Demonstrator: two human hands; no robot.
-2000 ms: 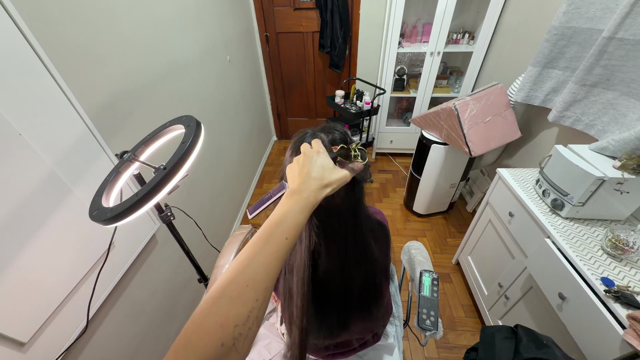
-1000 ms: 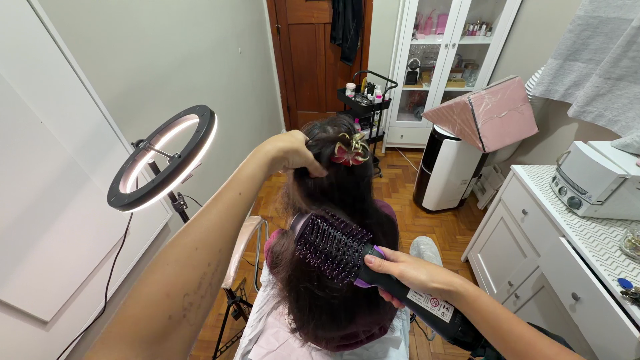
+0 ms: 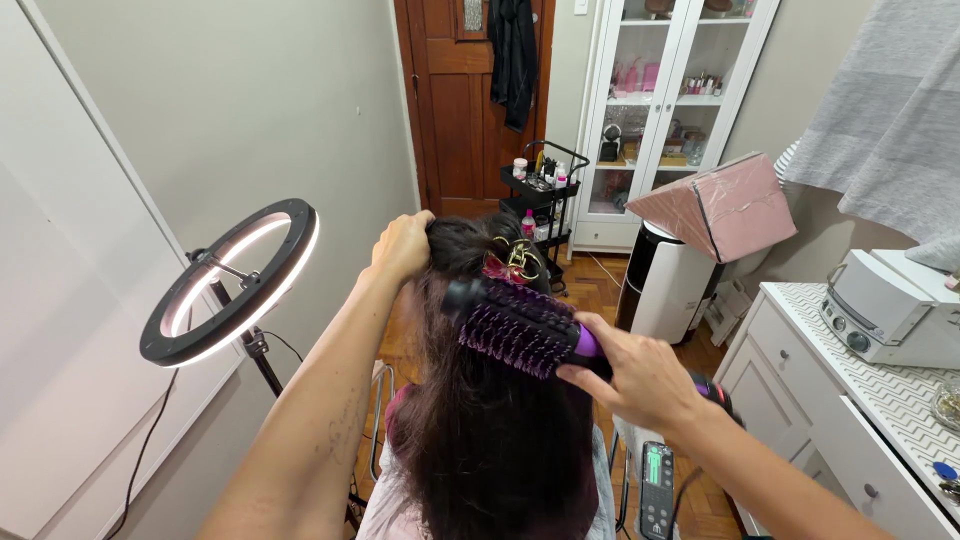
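A person with long dark hair (image 3: pixel 502 442) sits facing away, the upper hair clipped up with a gold and red hair clip (image 3: pixel 514 261). My right hand (image 3: pixel 637 367) is closed around the handle of a black and purple hot-air brush (image 3: pixel 517 326), whose bristles lie against the hair just below the clip. At the left side of the head, my left hand (image 3: pixel 403 244) has its fingers closed at the hair; its fingertips are partly hidden.
A lit ring light (image 3: pixel 229 281) stands at left. At right are a white dresser (image 3: pixel 795 382) with a steriliser-like appliance (image 3: pixel 885 307) and a remote control (image 3: pixel 656 487). Ahead stand a black trolley (image 3: pixel 540 187), a glass-door cabinet (image 3: pixel 660 105) and a white appliance (image 3: pixel 667 289) beneath a pink wedge cushion (image 3: pixel 720 206).
The brush in my right hand has moved up from the lower hair to just under the clip. My left hand has shifted to the left side of the head.
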